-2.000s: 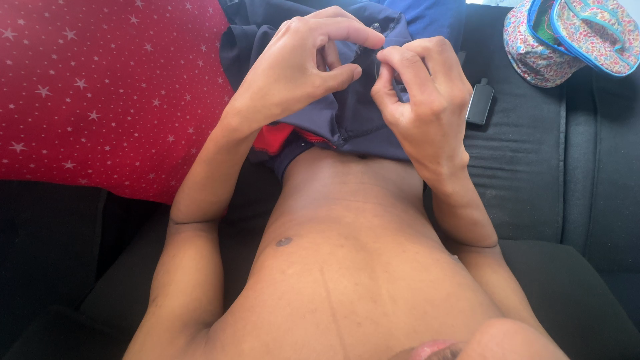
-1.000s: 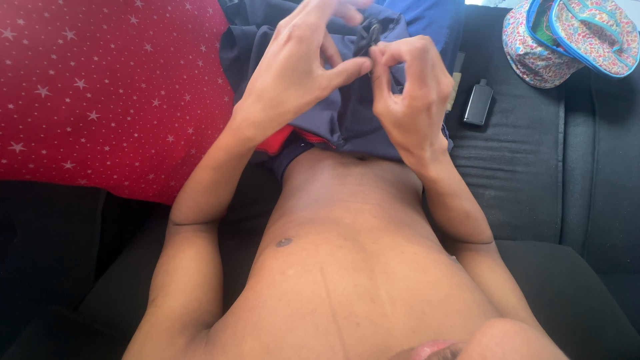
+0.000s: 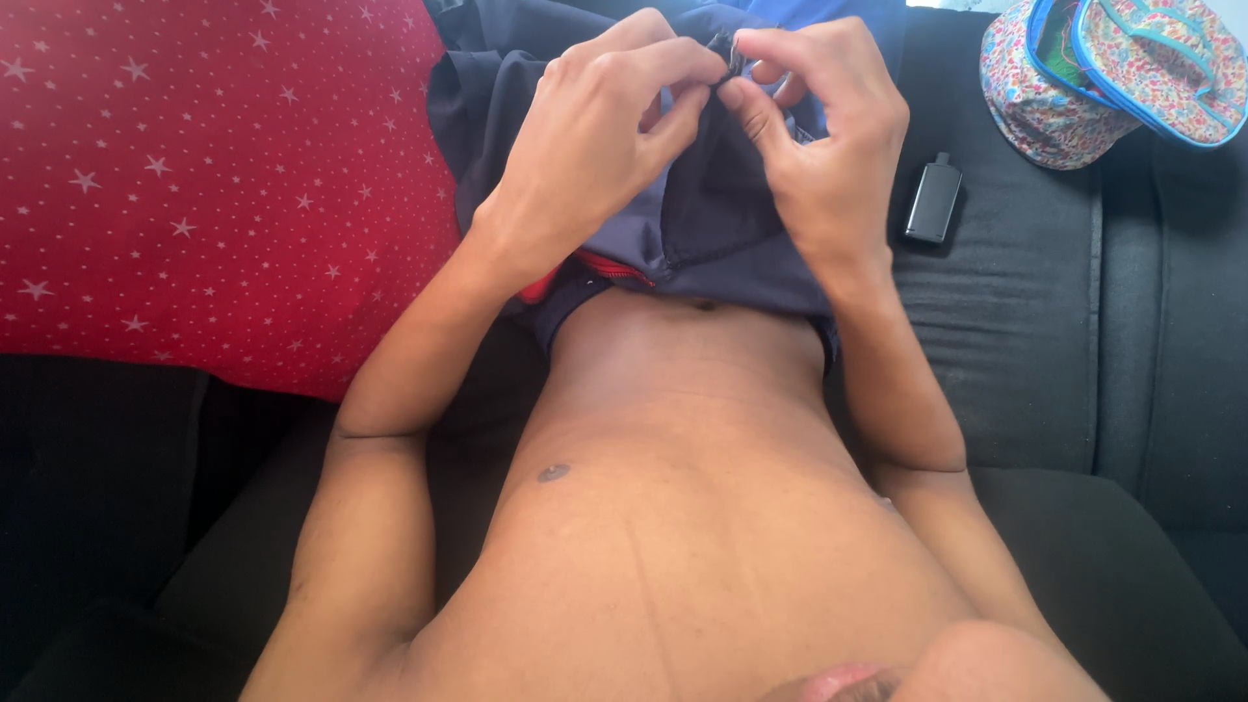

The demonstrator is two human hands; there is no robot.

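Note:
A dark navy garment (image 3: 721, 214) with a red zipper (image 3: 614, 268) lies over my lap. Above it, my left hand (image 3: 604, 127) pinches one side of a small dark piece (image 3: 726, 60) between thumb and index finger. My right hand (image 3: 829, 117) has its thumb and fingers at the other side of that same piece, where something thin and shiny shows. Whether the small piece is part of the garment cannot be told. The two hands' fingertips nearly meet there.
A red cloth with white stars (image 3: 195, 175) covers the left side. On the black sofa (image 3: 1014, 322) to the right lies a small black device (image 3: 934, 202) with a narrow tip. Behind it stands an open floral zip pouch (image 3: 1038, 107) with blue trim.
My right hand's fingers have spread from a tight pinch to a wider grip at the small dark piece. My left fingertips have come down onto it.

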